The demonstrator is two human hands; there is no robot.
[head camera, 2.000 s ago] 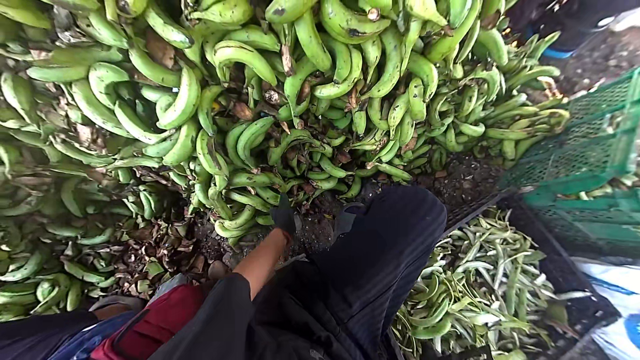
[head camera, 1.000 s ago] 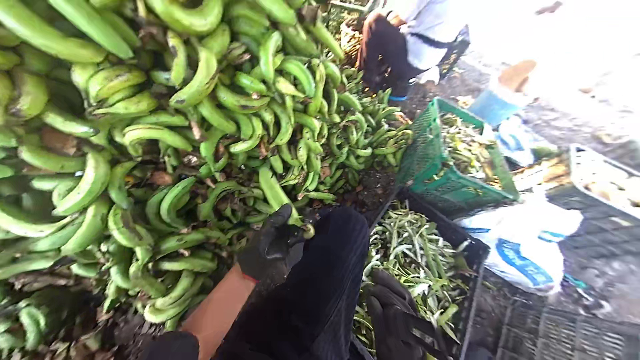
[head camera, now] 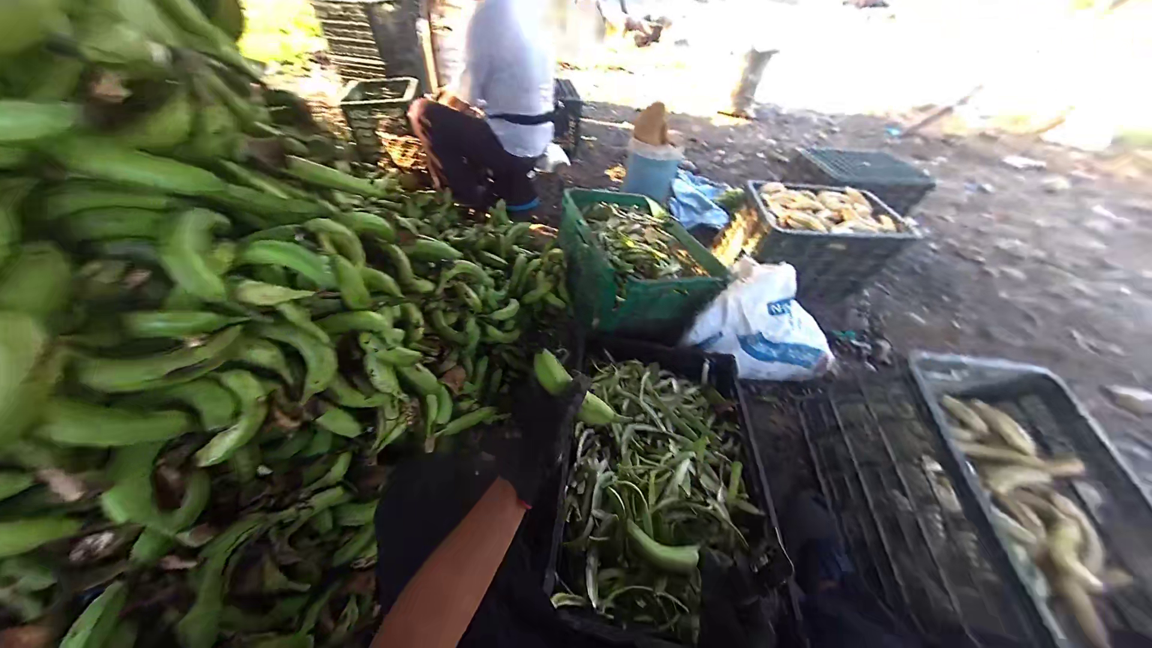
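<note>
My left hand, in a dark glove, grips a green plantain across its middle, at the left rim of a black plastic crate. That crate is full of green plantain peels. A separate green plantain lies on the peels. My right hand, also dark-gloved, is low at the crate's right side, close to that plantain's end; its fingers are blurred and lost against the dark rim. A large heap of green plantains fills the left side.
A green crate of peels stands beyond, beside a white plastic sack. Peeled plantains lie in a grey crate at right and a farther crate. Another person is bent over by the heap, near a blue bucket.
The view has swung far to the right. My left hand, one second ago beside the heap with a green plantain, is now at the peel crate's left rim with one in its grip.
</note>
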